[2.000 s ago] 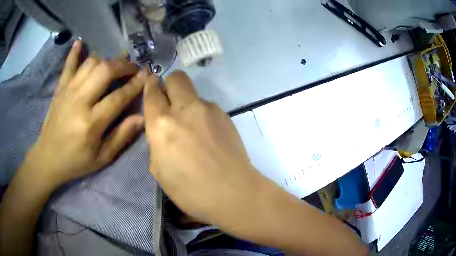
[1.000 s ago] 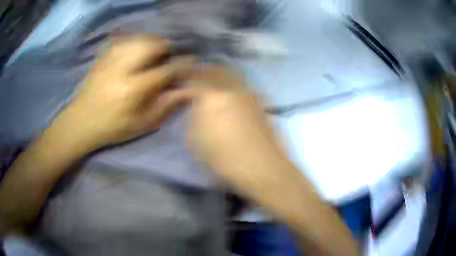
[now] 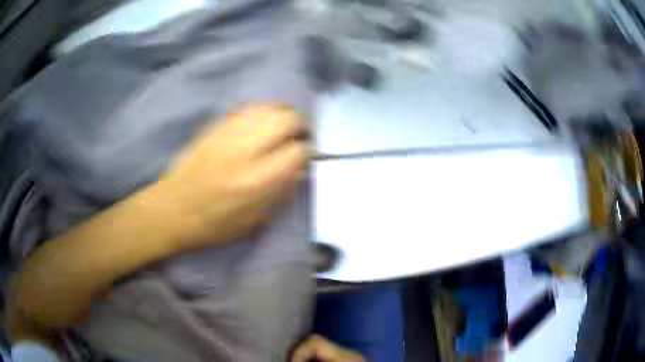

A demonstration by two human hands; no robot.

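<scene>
The grey garment [image 3: 233,71] lies over the left part of the table and hangs down towards the wearer, with a straight edge on its right side. The view is blurred. My left hand [image 3: 244,166] is closed on the garment near that edge, with its fingertips at the edge. My right hand [image 3: 327,350] is cut off by the bottom of the picture beside the garment's lower edge; only a small part shows, and its grip cannot be told. Blurred dark parts of the sewing machine [image 3: 407,28] show at the top.
The white table [image 3: 452,205] extends to the right. A slim black tool [image 3: 529,97] lies on the machine bed. A yellow tray [image 3: 602,185] is at the right. Below the table are a blue object [image 3: 477,322], a dark red-edged phone [image 3: 532,317] and dark blue cloth [image 3: 361,318].
Both hands have left the needle area. The garment has been pulled away from the machine, its edge now straight. My right hand has dropped to the bottom edge. The camera view has shifted.
</scene>
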